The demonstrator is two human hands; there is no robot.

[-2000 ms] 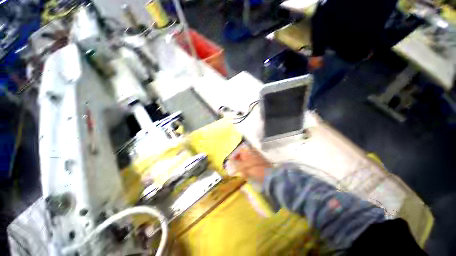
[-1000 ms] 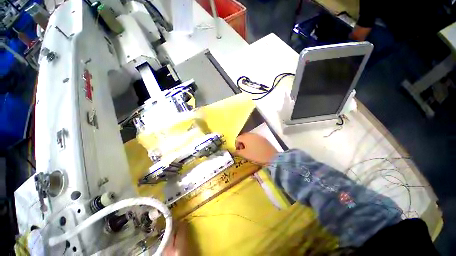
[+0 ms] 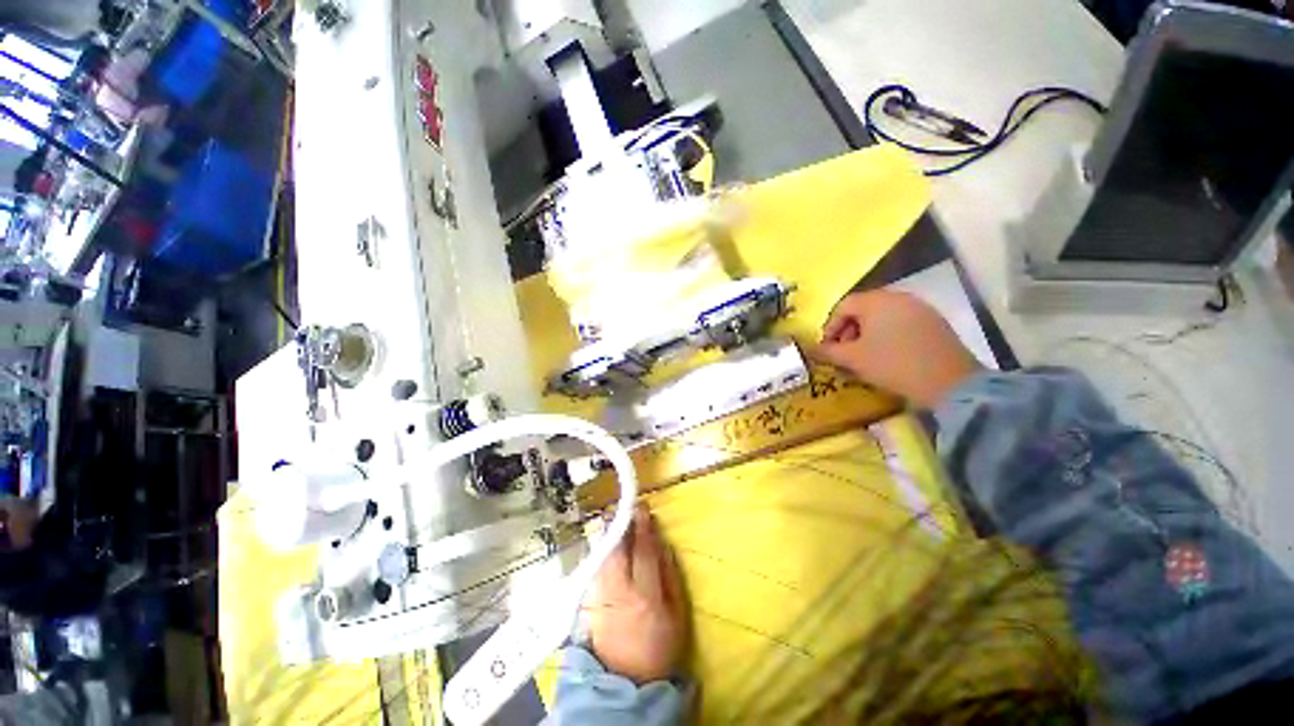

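Observation:
A bright yellow fabric piece (image 3: 752,567) lies under the sewing machine (image 3: 390,284) head and over the bed. An orange-brown edge strip (image 3: 766,428) with black handwriting lies across it, in front of the metal clamp carriage (image 3: 681,341). My left hand (image 3: 639,603) lies on the cloth beside the needle area, partly behind the curved white tube (image 3: 603,461); whether it grips cloth cannot be told. My right hand (image 3: 901,345) is curled at the right end of the strip, fingertips down; what it holds is hidden.
A dark screen (image 3: 1185,156) on a white stand is at the upper right. A black cable (image 3: 979,142) lies behind it to the left. Loose dark threads lie on the white table at right. Blue bins (image 3: 213,213) and another person's hand are at the far left.
The view has moved closer and swung left. My left hand now shows fully beside the needle area, where before only a part showed. My right hand remains at the strip's right end.

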